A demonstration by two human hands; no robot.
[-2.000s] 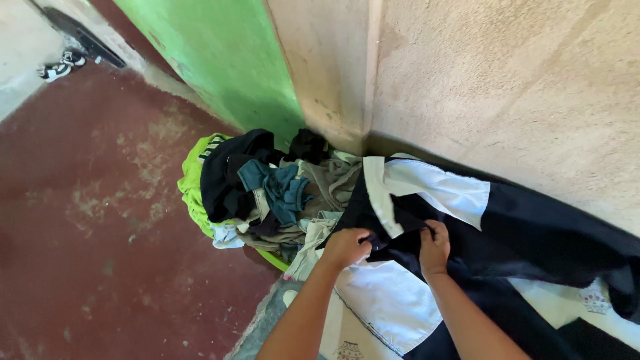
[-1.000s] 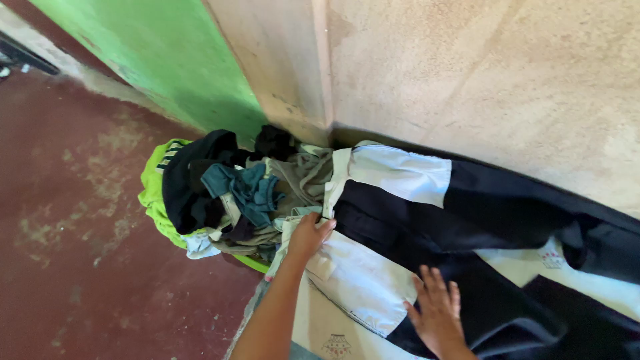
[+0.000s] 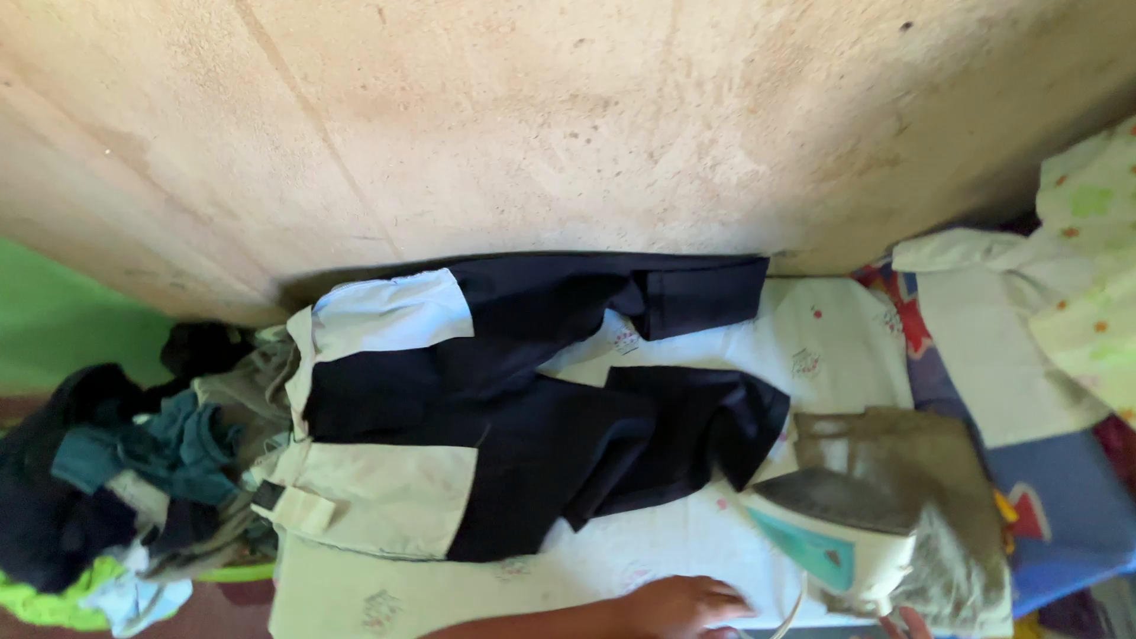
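Black trousers (image 3: 550,417), inside out with white pocket linings (image 3: 390,488), lie spread on a white patterned cloth (image 3: 355,595). A white and teal clothes iron (image 3: 825,541) stands tilted on folded brownish cloth (image 3: 950,470), its soleplate toward the wall. My left hand (image 3: 683,608), blurred, is at the bottom edge beside the iron's pale cord (image 3: 792,612); whether it grips the cord is unclear. Only some fingers of my right hand (image 3: 905,624) show, just below the iron; the rest is out of frame.
A heap of clothes (image 3: 160,461) sits at the left in a bright green container (image 3: 235,572). The beige wall (image 3: 568,133) runs along the far side. At the right lie a blue patterned cloth (image 3: 1056,497), a pale cloth (image 3: 985,337) and a floral cloth (image 3: 1092,266).
Both hands have left the trousers, which they were handling at the waistband two seconds ago, and are now near the iron. The view has swung right, bringing the iron into sight.
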